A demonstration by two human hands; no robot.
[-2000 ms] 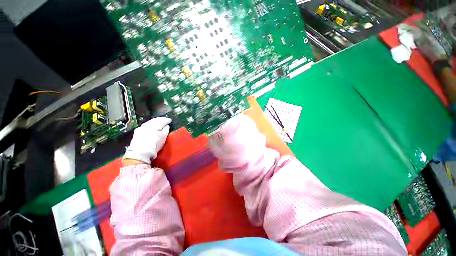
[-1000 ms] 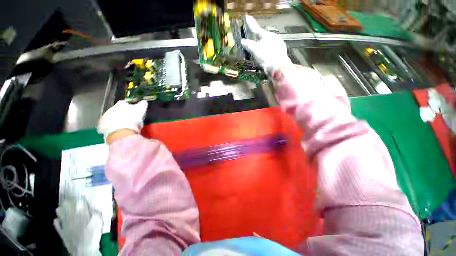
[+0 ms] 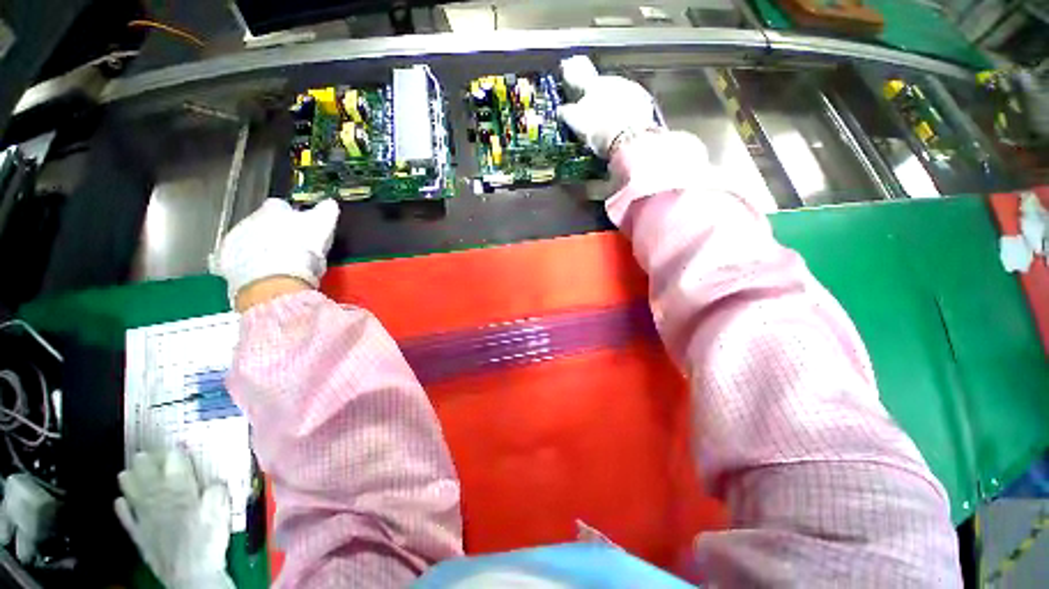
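Note:
Two circuit boards with yellow parts lie component side up on a black carrier on the conveyor: the left board (image 3: 374, 132) has a long pale block, the right board (image 3: 518, 138) sits beside it. My right hand (image 3: 610, 106), white-gloved, holds the right board at its right edge; its fingertips are partly hidden behind the parts. My left hand (image 3: 276, 244), also gloved, rests at the carrier's near left corner, just below the left board; its grip is unclear. A purple translucent tube bundle (image 3: 523, 342) lies across the red mat (image 3: 552, 449), partly under my left sleeve.
A spare white glove (image 3: 173, 512) lies over printed paper (image 3: 155, 345) at the left. A coiled white cable (image 3: 29, 403) is at the far left. A metal rail (image 3: 460, 46) runs behind the boards. More boards (image 3: 920, 115) sit along the line at the right, behind the green mat (image 3: 897, 299).
The large green board went from upright in my right hand to lying flat on the carrier beside the left board. My right hand lowered with it. My left hand stayed near the carrier's corner.

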